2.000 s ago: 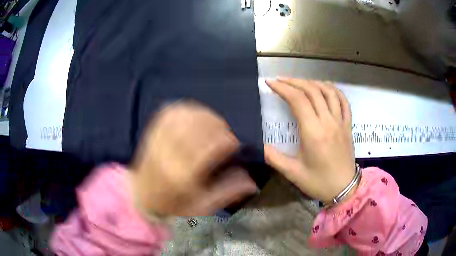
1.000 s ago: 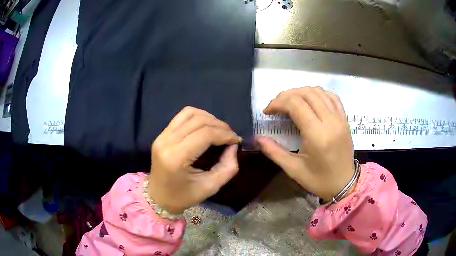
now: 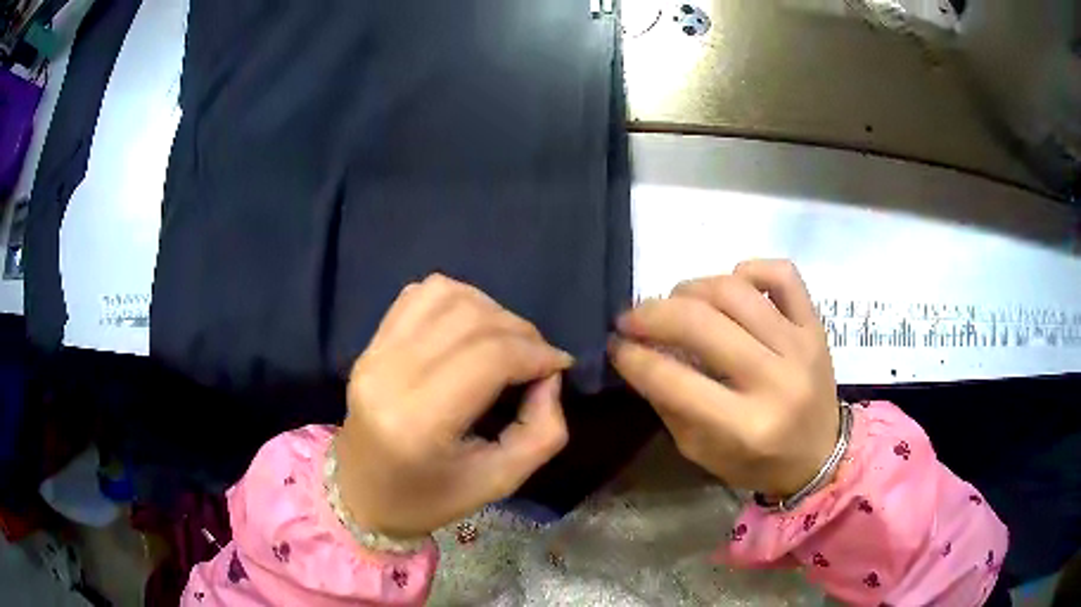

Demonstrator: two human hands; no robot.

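A dark cloth panel [image 3: 415, 154] lies flat over the white table, its right edge running up to the small metal presser foot [image 3: 602, 7] at the top of the view. My left hand [image 3: 456, 409] pinches the cloth near its lower right corner between thumb and forefinger. My right hand [image 3: 735, 368] pinches the cloth's right edge at the same corner, just across from the left fingertips. The edge there shows more than one layer. The needle is out of view.
The machine bed [image 3: 782, 77] is at the upper right. The white table [image 3: 830, 237] has printed ruler marks along its front edge. Another dark strip [image 3: 65, 178] lies at far left, near a purple machine part [image 3: 17, 125]. Maroon cloth [image 3: 178, 540] is low at left.
My left hand came to the corner and stays pinched there. My right hand's fingers, earlier spread on the table, have closed on the cloth edge, where a narrow layer now shows.
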